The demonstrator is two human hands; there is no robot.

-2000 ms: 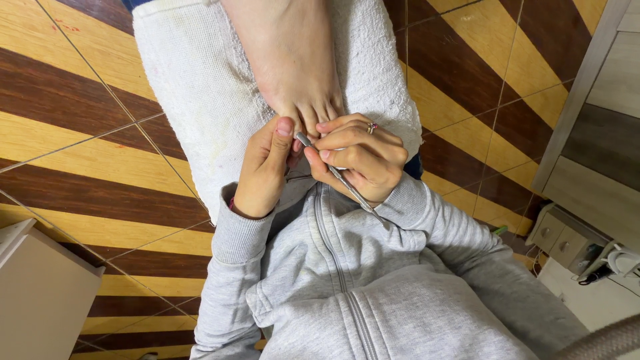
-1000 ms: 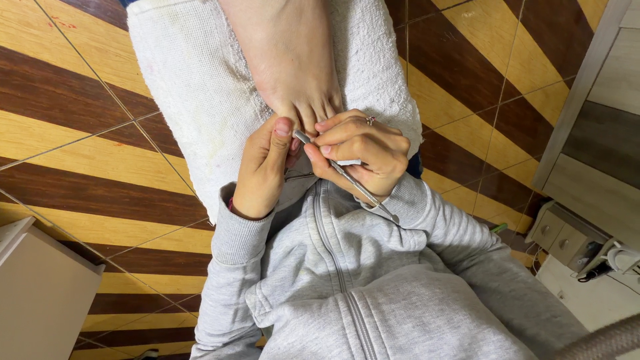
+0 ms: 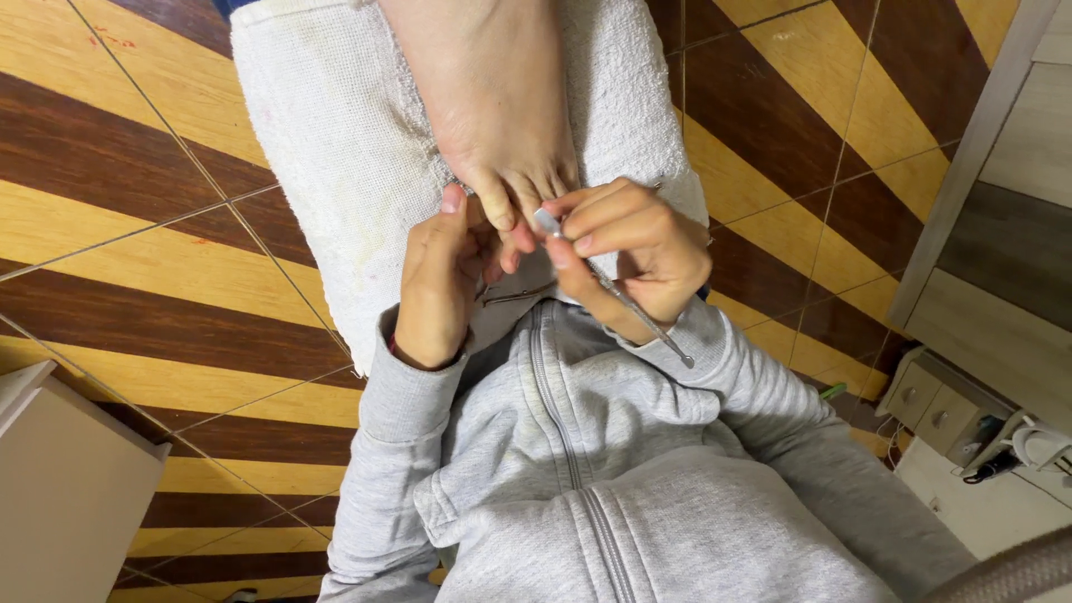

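A person's bare foot [image 3: 502, 100] rests on a white terry towel [image 3: 310, 167], toes towards me. My right hand [image 3: 641, 255] holds a slim metal cuticle pusher [image 3: 624, 297] between thumb and fingers. Its flat end is beside the smaller toes, and its small rounded end points down over my right cuff. My left hand [image 3: 444, 272] is at the big toe [image 3: 494, 201], thumb raised and other fingers curled near the toe tips. A thin dark metal piece [image 3: 515, 296] shows below those fingers; whether they hold it is unclear. Another metal tip shows behind my right hand.
Striped brown and yellow floor tiles [image 3: 126, 276] surround the towel. A pale cabinet [image 3: 75, 494] stands at lower left. Drawers [image 3: 930, 402] and a white object with cables [image 3: 1038, 444] are at the right. A dark braided tube [image 3: 1005, 569] crosses the lower right corner.
My left thumb has lifted off the toe it was pressed near. The flat end of the pusher has moved right, away from that thumb. The thin metal piece below my left hand now shows more plainly.
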